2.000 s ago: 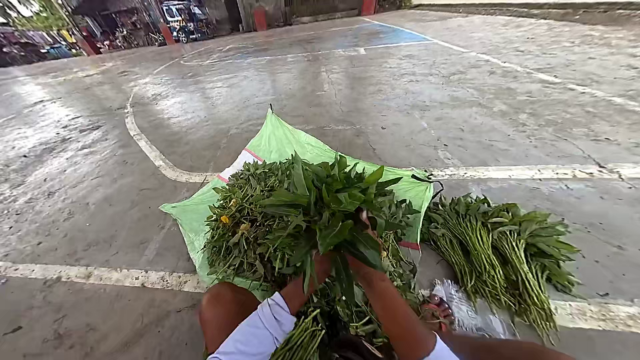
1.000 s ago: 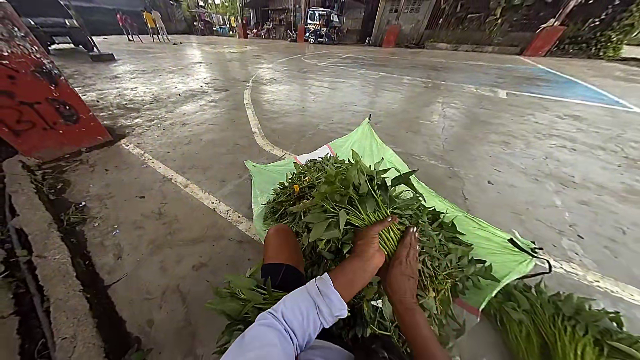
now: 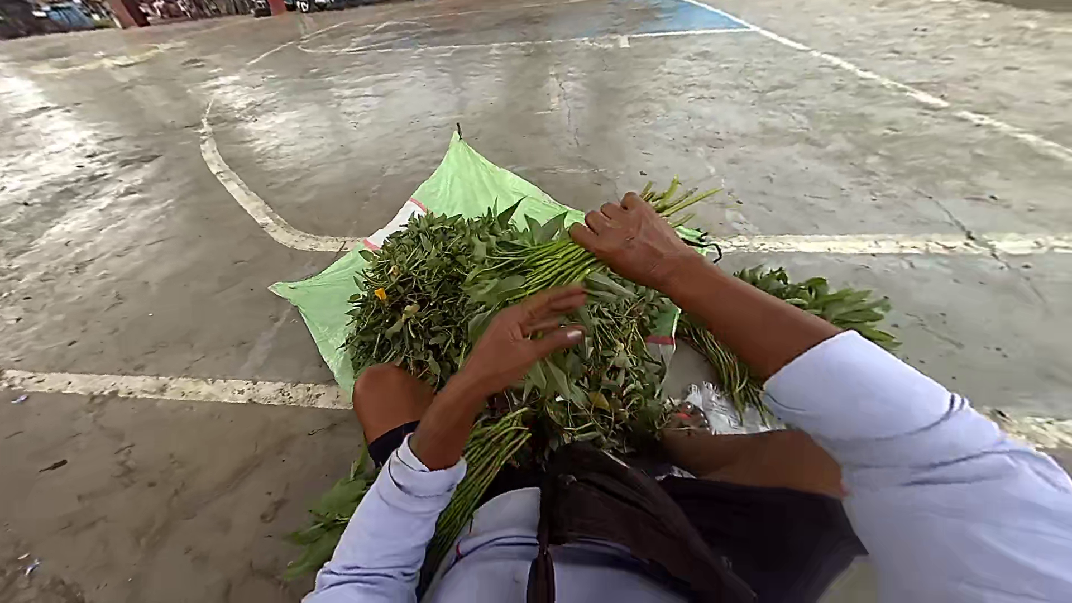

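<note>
My right hand [image 3: 632,239] is closed around a bunch of leafy green stems [image 3: 548,264], whose cut ends point up and right past the fist and whose leaves point left. Below the bunch, my left hand [image 3: 523,335] has its fingers apart, near the leaves and holding nothing that shows. Under both hands lies a heap of leafy greens [image 3: 414,310] on a spread light-green woven sack [image 3: 486,180]. More stems [image 3: 490,448] lie by my lap, partly hidden by my left arm.
Bundles of greens [image 3: 816,306] lie on the concrete to the right, partly behind my right forearm. A white plastic piece [image 3: 724,410] is beside my foot. Painted court lines [image 3: 251,201] cross the wet concrete. Vehicles stand far off at the top left.
A second ago both hands were together at the stems above the heap. Now the right hand grips the bunch farther out and the left hand is apart from it. The view has swung round.
</note>
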